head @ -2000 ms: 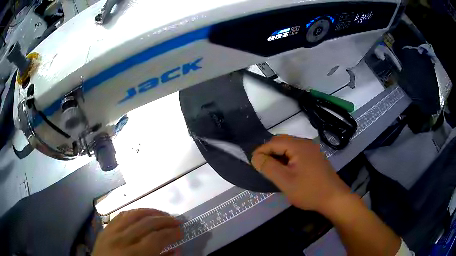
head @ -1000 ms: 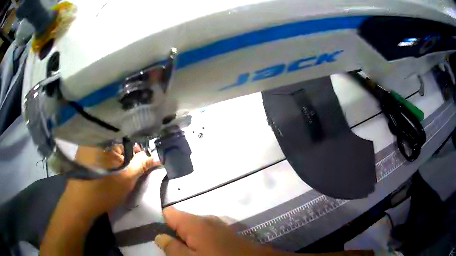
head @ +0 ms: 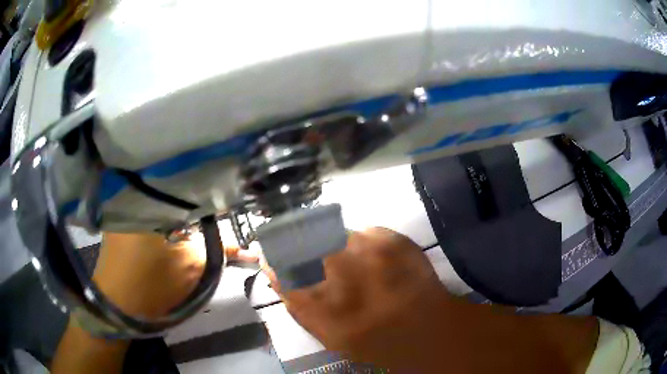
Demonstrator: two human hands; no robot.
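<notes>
The white sewing machine head (head: 292, 80) fills the upper view. My left hand (head: 150, 274) is seen partly through the shiny curved guard (head: 212, 274), its fingertips close to the needle area. My right hand (head: 373, 285) is just right of it, partly behind the ribbed grey knob (head: 301, 235). A pale fabric panel (head: 219, 296) lies below and between the hands, with a short dark edge (head: 252, 285) near the right fingertips. The knob, guard and glare hide the needle, the foot and most fingertips, so I cannot tell what either hand grips.
A curved dark piece with a black label (head: 486, 226) lies flat right of my right hand. Black-handled scissors (head: 603, 212) and a green-handled tool (head: 609, 174) lie farther right, by the ruler strip (head: 581, 266). Dark grey cloth (head: 22, 314) is at the left.
The view has moved closer to the machine's left end. My right hand has gone from the front edge of the table up beside the needle area. My left hand stays near the needle.
</notes>
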